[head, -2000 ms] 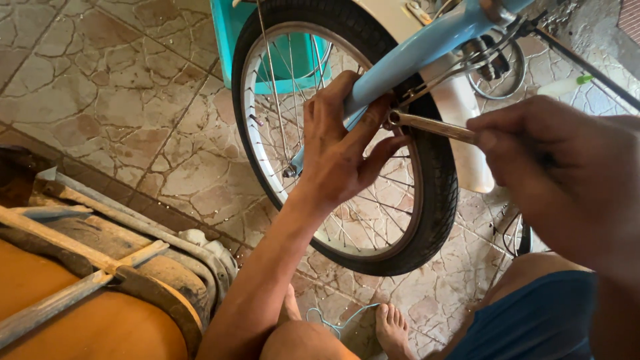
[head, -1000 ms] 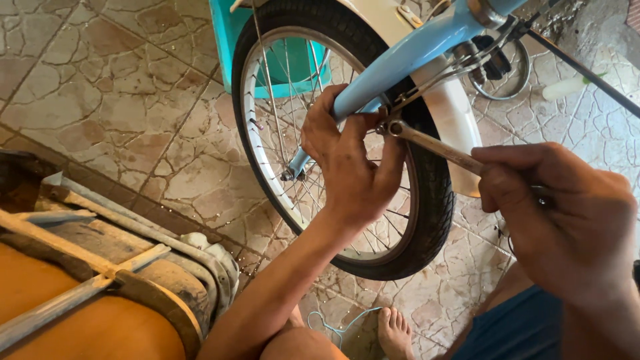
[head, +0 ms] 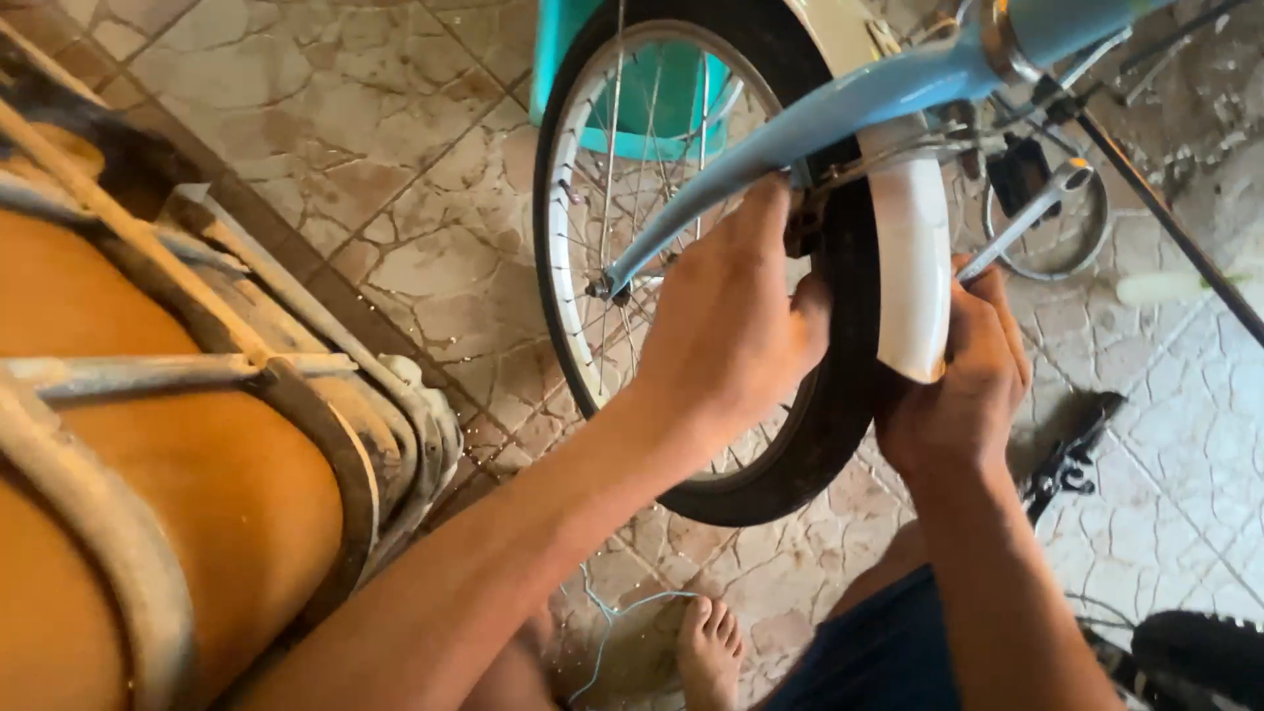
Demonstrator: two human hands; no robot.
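Note:
A bicycle wheel with a black tire (head: 851, 346) stands under a light blue fork (head: 790, 133). My left hand (head: 736, 306) reaches in beside the fork blade, with its fingertips at the brake parts (head: 805, 222) by the rim; its fingers are partly hidden, so a small part in them cannot be ruled out. Right of the tire, my right hand (head: 963, 375) is by the lower end of the cream mudguard (head: 913, 267). It holds a metal wrench (head: 1027, 219), whose ring end points up and to the right.
A teal plastic container (head: 637, 99) is behind the wheel. At the left stands an orange seat or panel (head: 237, 474) in a worn frame (head: 128, 222). A thin blue cord (head: 604, 632) lies by a bare foot (head: 711, 647). Black parts (head: 1066, 464) lie on the tiled floor at the right.
The wrench has come away from the brake bolt. My right hand has moved down to the mudguard's lower end with the wrench still in it. My left hand stays near the brake.

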